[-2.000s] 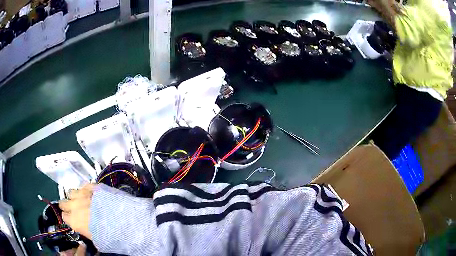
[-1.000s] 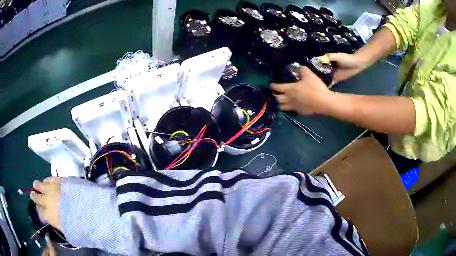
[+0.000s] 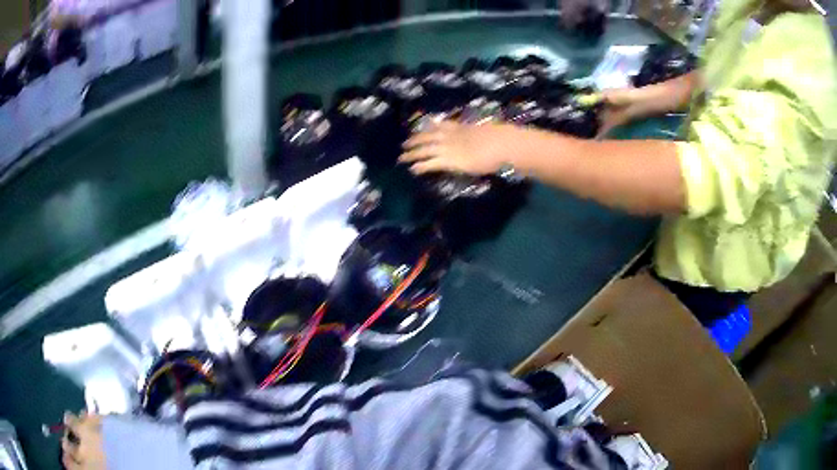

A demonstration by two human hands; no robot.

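My right hand (image 3: 84, 442) is at the bottom left corner, cut off by the lower edge, with its striped grey sleeve crossing the bottom. A small red lead with a pale end (image 3: 53, 429) shows beside its fingers; the grip is hidden and blurred. My left hand is out of the picture. White camera housings stand in a row: one with red and yellow wires (image 3: 390, 275), one beside it (image 3: 284, 317), and one partly behind my sleeve (image 3: 179, 378). Their black interiors face up and their white bracket plates (image 3: 321, 202) lean behind.
Rows of black ball modules (image 3: 362, 106) stand at the back. Another person's hand (image 3: 459, 149) reaches over them from the right. A white post (image 3: 246, 101) rises beside a pale cord heap (image 3: 204, 213). Blurred tweezers (image 3: 505, 283) lie on the bench. A cardboard box (image 3: 661, 367) with white-and-black pieces is right.
The view has shifted, and my right hand now sits lower at the left edge. The other person's hands have come in over the modules. White-and-black pieces now show in the box.
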